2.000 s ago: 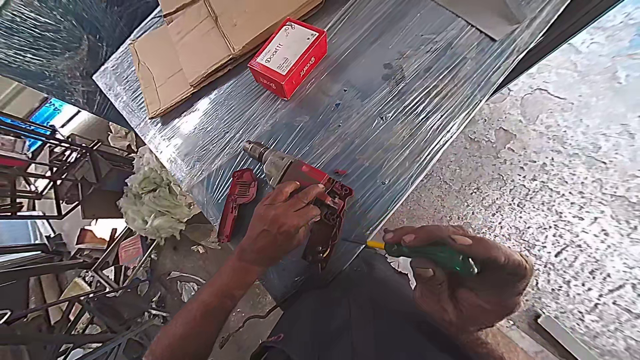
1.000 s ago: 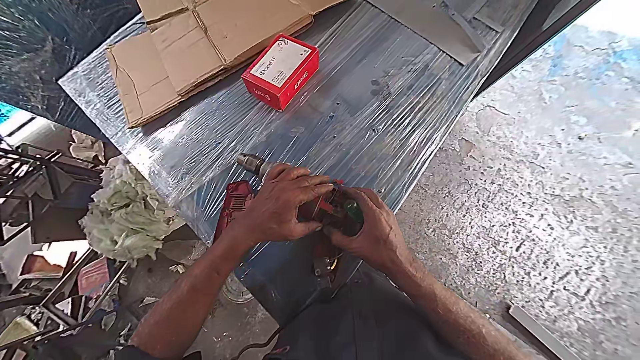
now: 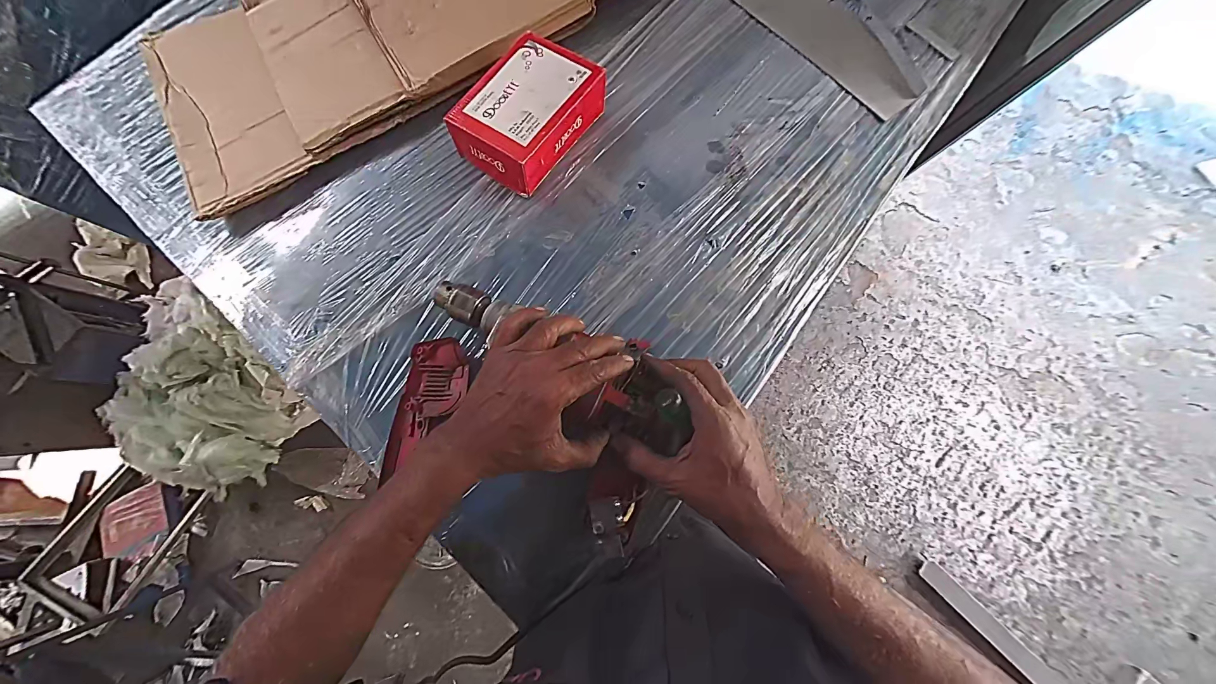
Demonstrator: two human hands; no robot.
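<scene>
An electric drill [image 3: 617, 489] with a red body lies on the plastic-wrapped table near its front corner, its metal chuck pointing up and left. Over the drill's body my left hand [image 3: 532, 394] is closed, fingers across the top. At the rear of the drill, my right hand [image 3: 717, 442] holds a screwdriver by its green handle [image 3: 673, 418]; the screwdriver's tip is hidden. Wires and inner parts show at the drill's opened grip. Just left of my left hand lies the red housing half [image 3: 432, 389], apart from the drill.
A red cardboard box [image 3: 527, 114] bearing writing stands farther back on the table [image 3: 665, 237], beside flattened cardboard [image 3: 275, 104]. Grey sheet pieces [image 3: 845, 57] lie at the back right. Fibrous wadding [image 3: 195, 399] and metal scrap are at the left. A cord runs from the drill toward my body.
My right hand has moved left onto the drill's rear with the screwdriver, which was held apart from the drill two seconds ago. My left hand has stayed on the drill.
</scene>
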